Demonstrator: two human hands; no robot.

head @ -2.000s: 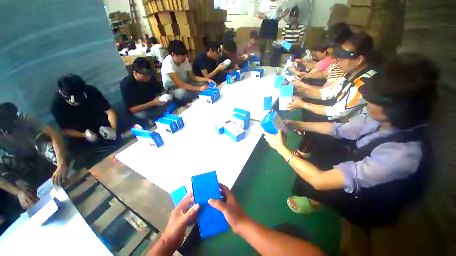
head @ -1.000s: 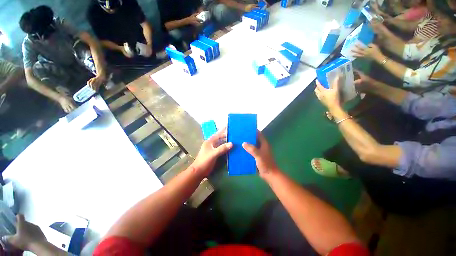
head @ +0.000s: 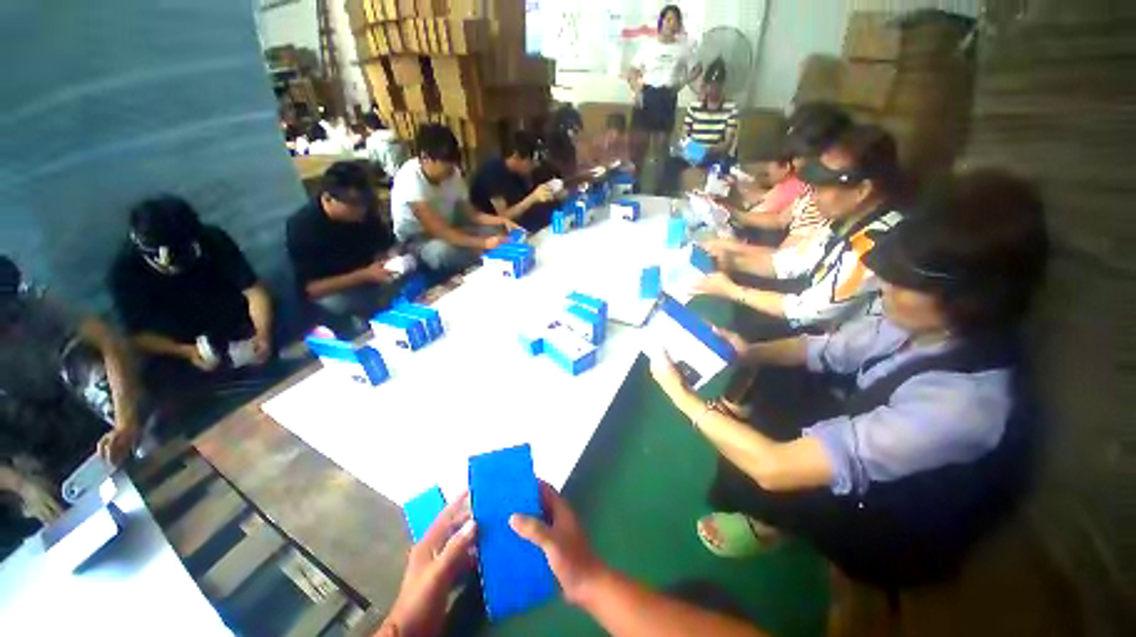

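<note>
A blue retail carton (head: pixel 508 533) stands upright at the bottom centre with its plain blue face towards me. My left hand (head: pixel 439 555) holds its left edge, and the thumb rests near that edge. My right hand (head: pixel 561 543) holds its right edge, with the thumb on the blue face. The fingers behind the carton are hidden. A small light-blue piece (head: pixel 425 511) shows just left of the carton at the table's near edge; I cannot tell what it is.
The white table (head: pixel 463 373) bears blue cartons (head: pixel 407 326) and a white-and-blue carton pile (head: pixel 567 342). People sit along both sides; the nearest person at right holds a carton (head: pixel 688 344). A wooden pallet (head: pixel 255 548) and another white table (head: pixel 118 585) lie at left.
The view dipped down and has risen again. The carton stays in both my hands. The neighbour at right has turned their carton, so its white face shows.
</note>
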